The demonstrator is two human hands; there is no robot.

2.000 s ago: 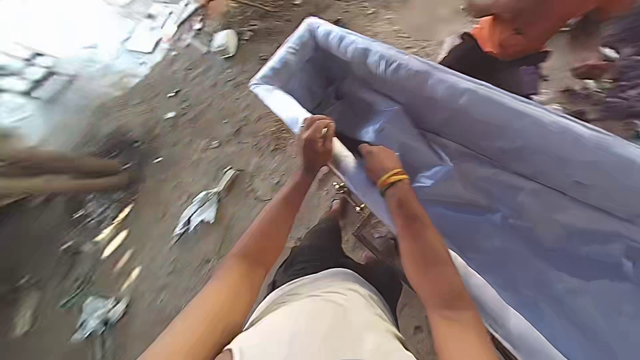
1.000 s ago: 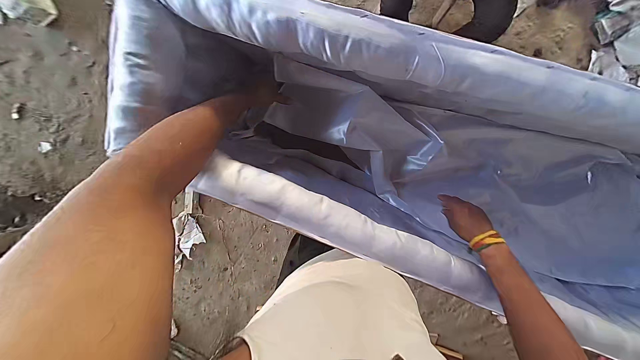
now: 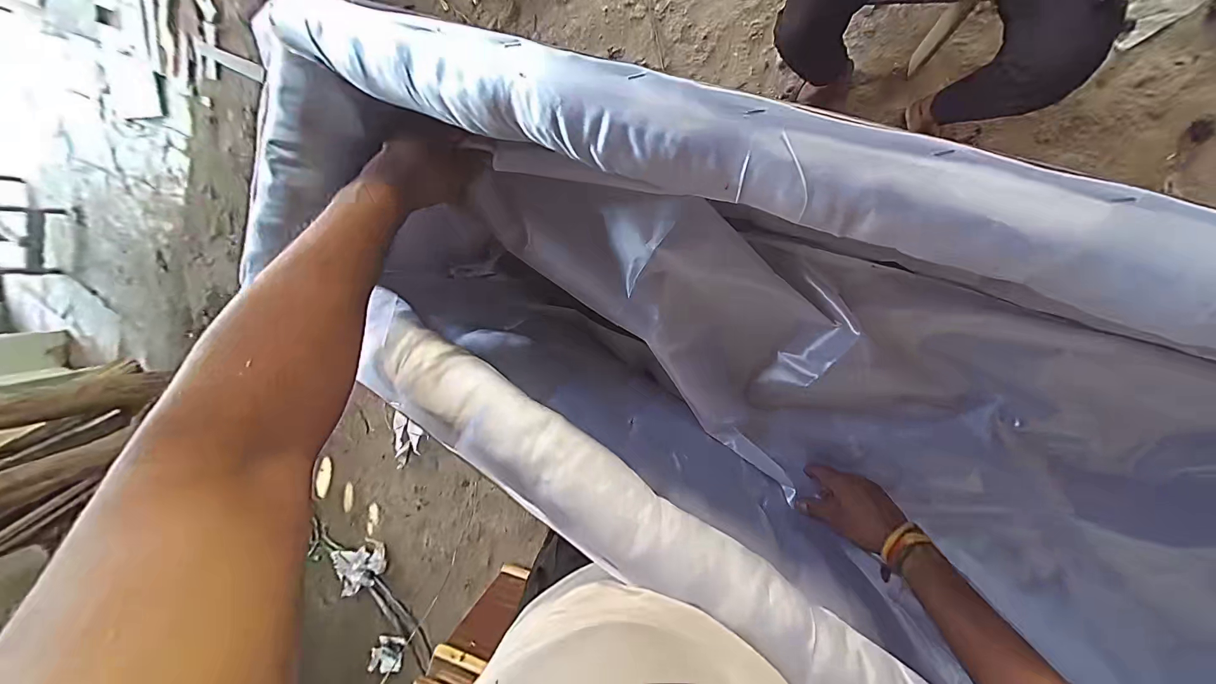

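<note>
A long box with padded, satin-like lining, which looks like a coffin, has a stapled padded rim (image 3: 589,95). My left hand (image 3: 427,171) reaches into its narrow left end, by the far wall, at the upper edge of a loose lining sheet (image 3: 617,256); shadow hides its fingers, so its hold is unclear. The sheet lies folded and creased along the box floor, with a dark gap beneath its near edge. My right hand (image 3: 850,505), with yellow and orange bands at the wrist, touches the sheet's near edge low inside the box. Whether its fingers pinch the sheet is unclear.
Beyond the far rim a person's legs in dark trousers (image 3: 1045,57) are bent over the dirt ground. Wooden poles (image 3: 66,427) lie at the left. Scraps of crumpled plastic (image 3: 359,568) and a brown wooden piece (image 3: 484,617) are below the near rim.
Two seconds ago both hands were together at the near rim; one second ago they were apart inside the box. The sheet now reaches closer to the far wall near my left hand. The view has shifted.
</note>
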